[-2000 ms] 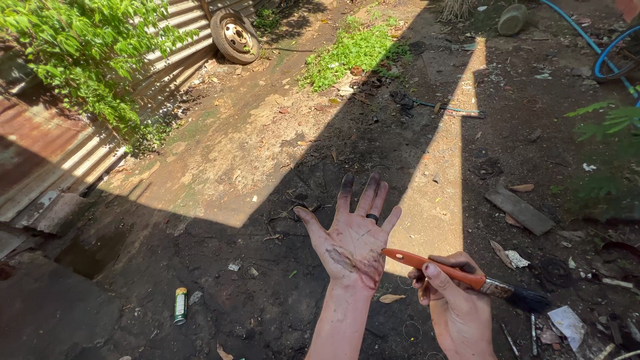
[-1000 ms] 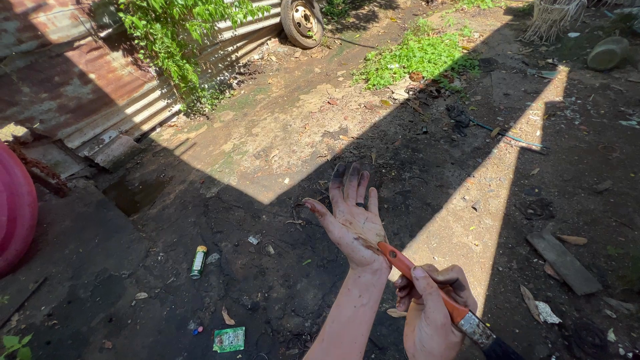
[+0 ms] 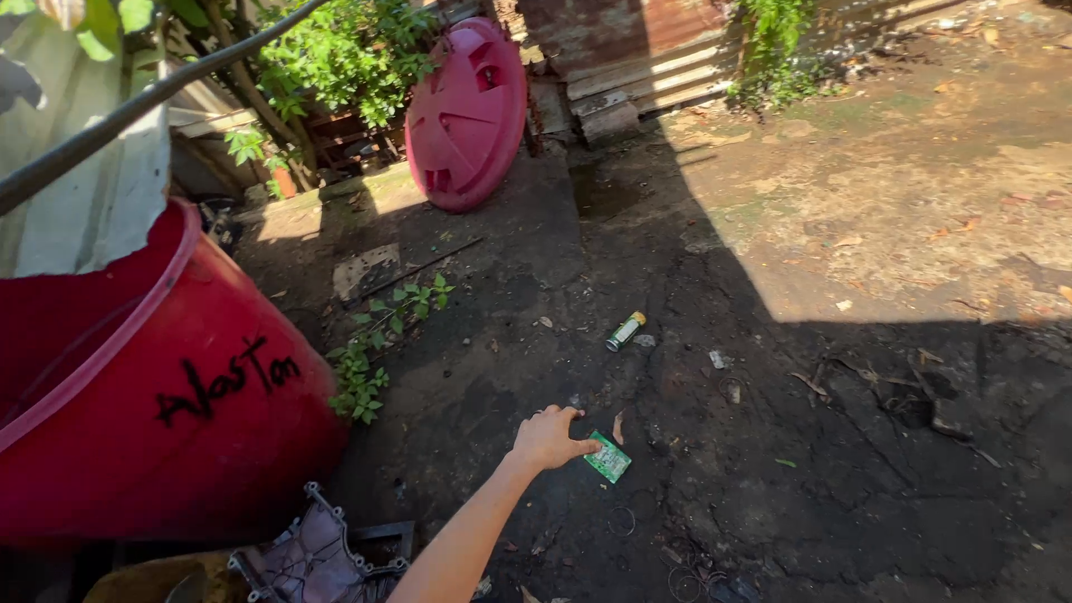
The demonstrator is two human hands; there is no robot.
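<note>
My left hand (image 3: 548, 437) reaches out palm down over the dark ground, with its thumb stretched to the right and the fingers partly bent. Nothing is seen in its grasp. The thumb tip overlaps the upper left edge of a green printed packet (image 3: 610, 459) in the view; whether they touch, I cannot tell. Beyond the hand, a small green and white cylinder with a yellow end (image 3: 626, 332) lies on its side, and a dry brown leaf (image 3: 618, 428) is beside the packet. My right hand and the paintbrush are out of sight.
A large red tub (image 3: 251, 394) bearing handwriting stands at left, partly under a corrugated metal sheet (image 3: 84, 151). A pink-red round lid (image 3: 469, 117) leans behind. A cast metal cover (image 3: 314, 544) lies at bottom left. A dark hose or pipe (image 3: 159, 92) crosses the upper left.
The view has swung left. My left hand has turned from palm up to palm down and is now near the green packet. My right hand, holding the paintbrush earlier, has left the view.
</note>
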